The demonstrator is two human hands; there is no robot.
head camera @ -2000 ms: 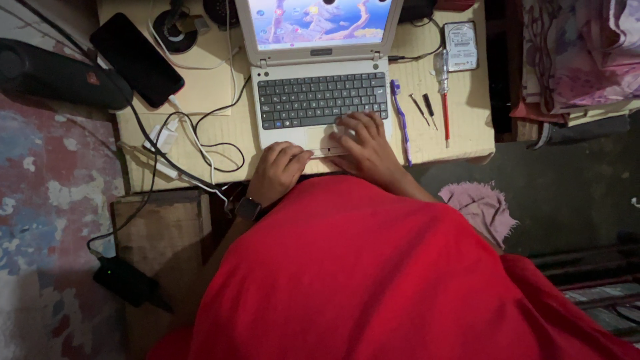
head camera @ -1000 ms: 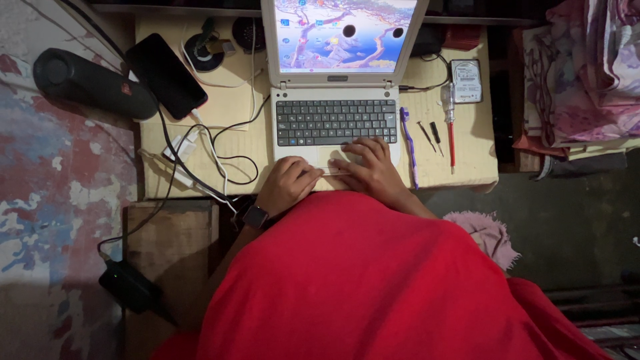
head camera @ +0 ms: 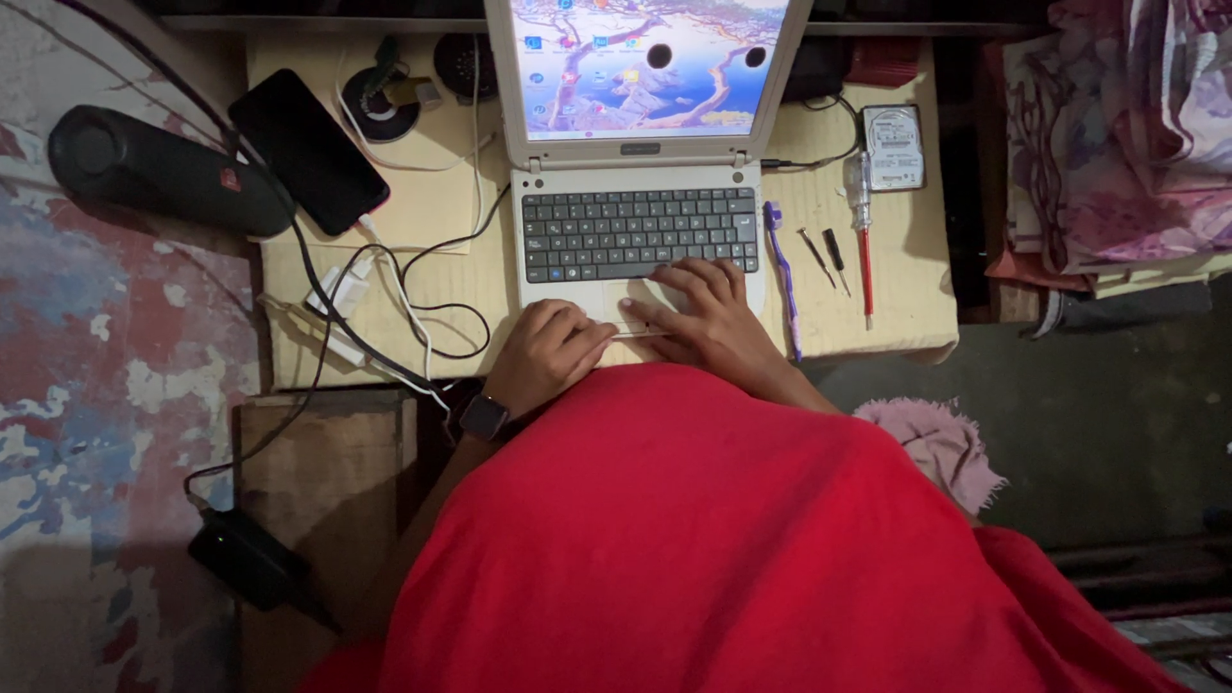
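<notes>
A small white laptop (head camera: 640, 178) stands unfolded on the table, its screen (head camera: 640, 67) lit with a desktop picture and icons. My left hand (head camera: 551, 351), with a dark smartwatch (head camera: 483, 418) at the wrist, rests at the laptop's front left edge, fingers curled, at the left end of the touchpad buttons. My right hand (head camera: 707, 313) lies over the right part of the touchpad (head camera: 626, 296), thumb on the pad and fingertips near the bottom keys. Neither hand grips anything that shows. Right of the laptop lie a purple toothbrush (head camera: 784, 279), two small screwdrivers (head camera: 834, 250), a red-shafted screwdriver (head camera: 865, 260) and a hard drive (head camera: 894, 147).
Left of the laptop lie a smartphone (head camera: 310, 154) on a cable, a black cylindrical speaker (head camera: 159, 171), white chargers (head camera: 339, 289) and tangled cables. A black power adapter (head camera: 252, 560) rests on wood below. Folded fabric (head camera: 1121, 144) is stacked right of the table (head camera: 900, 332).
The camera's view has shifted, bringing more of the screen into sight. Both hands remain at the touchpad area, with no plain change in what they touch.
</notes>
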